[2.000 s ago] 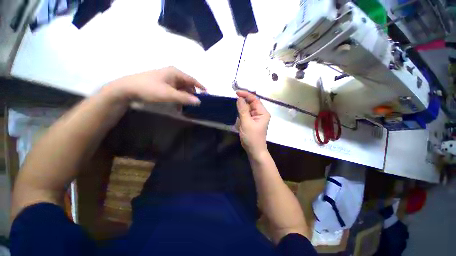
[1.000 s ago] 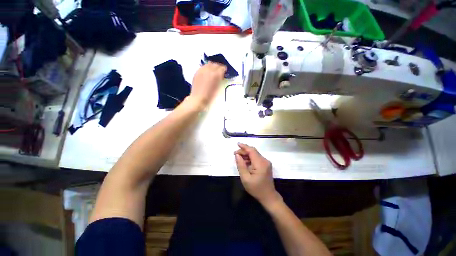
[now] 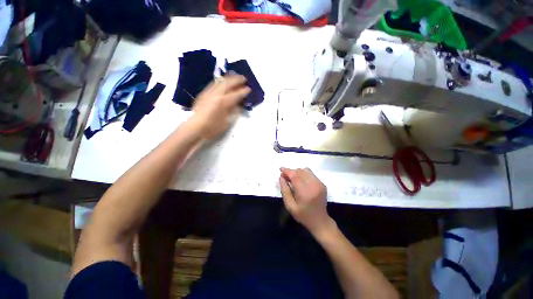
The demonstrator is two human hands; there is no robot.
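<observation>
A stack of dark fabric panels [image 3: 193,75] lies on the white table, left of the machine. A second dark panel or small pile [image 3: 248,82] lies just right of it. My left hand [image 3: 222,105] is over the lower left edge of this second pile, blurred; whether its fingers grip a panel cannot be told. My right hand [image 3: 305,194] rests at the table's front edge with fingers curled together, and no fabric shows in it. The white sewing machine [image 3: 386,82] stands right of the panels; its needle area has no fabric under it.
Red-handled scissors [image 3: 412,169] lie below the machine arm. Loose narrow strips [image 3: 120,96] lie at far left. A red tray [image 3: 274,20] and a green basket [image 3: 447,26] are at the back. A screwdriver-like tool [image 3: 73,120] lies on the left side surface.
The dark panel that was between my hands two seconds ago is no longer there. My left hand went to the second pile and has since shifted slightly left and down; my right hand stays near the front edge.
</observation>
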